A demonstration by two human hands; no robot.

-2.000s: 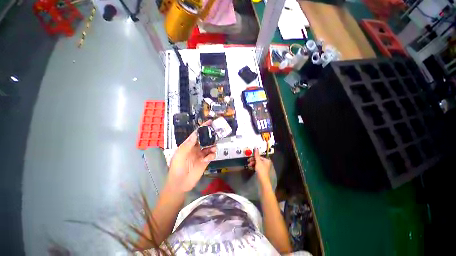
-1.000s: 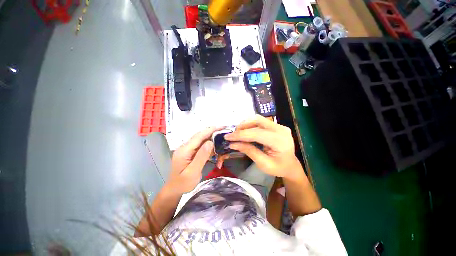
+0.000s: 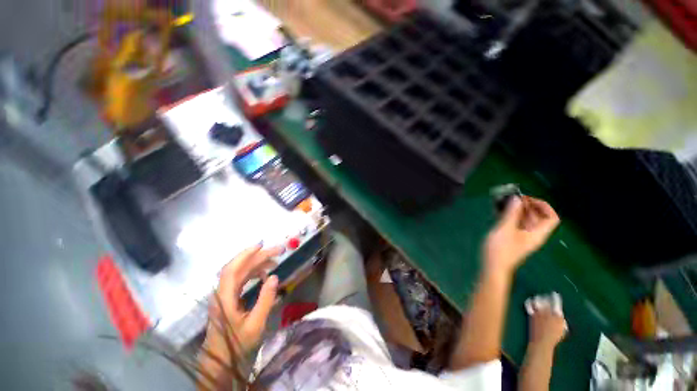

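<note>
My right hand (image 3: 520, 233) is stretched out to the right over the green bench mat (image 3: 451, 244). It holds a small dark watch-like unit (image 3: 505, 196) at its fingertips; the frame is blurred and details are unclear. My left hand (image 3: 243, 294) is over the front edge of the white base plate (image 3: 218, 221), fingers spread, with nothing in it. The handheld terminal (image 3: 271, 172) with an orange plug lies on the plate. The black fixture (image 3: 164, 172) is pushed back under the yellow press head (image 3: 130, 84).
A large black foam tray (image 3: 428, 92) stands on the bench. Another person's hand (image 3: 546, 324) is over the mat at lower right. A small black block (image 3: 226, 134), red button (image 3: 293, 243), red-edged parts box (image 3: 264, 92) and red pocket tray (image 3: 121, 302) also show.
The view has swung right. My hands have parted: my right hand has carried the unit right over the bench, and my left hand has let go of it. Another person's hand has come into view.
</note>
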